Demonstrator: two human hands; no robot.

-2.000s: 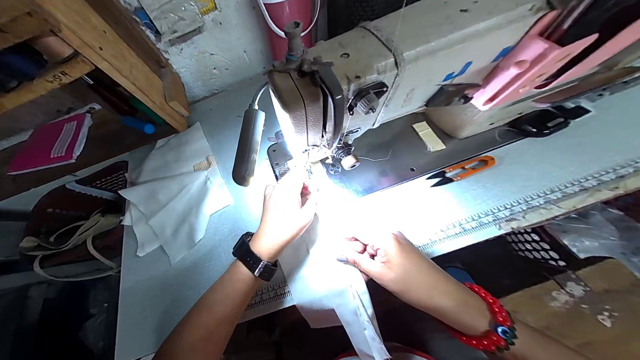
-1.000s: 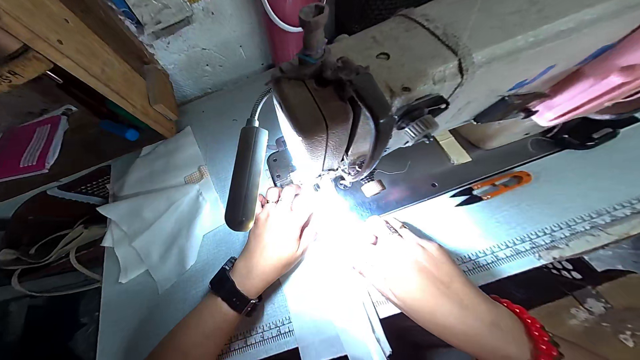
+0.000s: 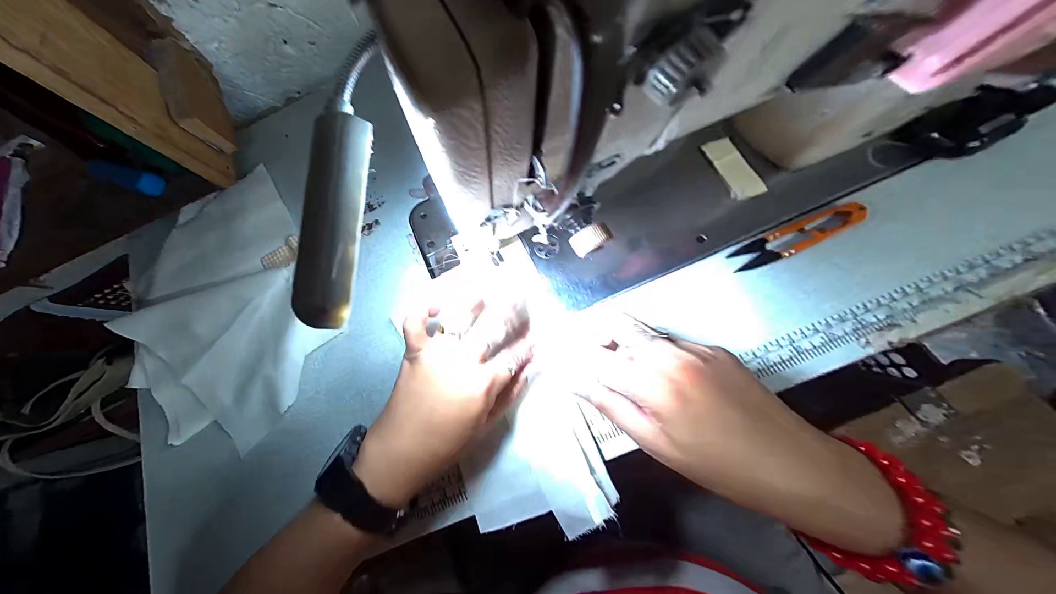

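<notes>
A sewing machine (image 3: 487, 99) stands over the table, its needle area lit by a very bright lamp. White fabric (image 3: 528, 462) runs from beneath the presser foot down over the table's front edge. My left hand (image 3: 454, 388), with a black watch at the wrist, lies on this fabric just in front of the foot, fingers spread. To the right, my right hand (image 3: 652, 379) is at the fabric's right side, fingers bent; a thin dark object shows by its fingers. Glare hides the fingertips and whether the right hand pinches the cloth.
A lamp (image 3: 332, 223) on a flexible neck hangs left of the needle. Folded white cloth pieces (image 3: 239, 346) lie at the left. Orange thread snips (image 3: 800, 235) rest right of the machine bed, behind a measuring tape (image 3: 899, 318) along the front edge. A wooden frame (image 3: 115, 82) stands at upper left.
The view has moved closer to the needle area. My left hand, earlier with its fingers up by the needle, now lies flatter on the fabric in front of the foot.
</notes>
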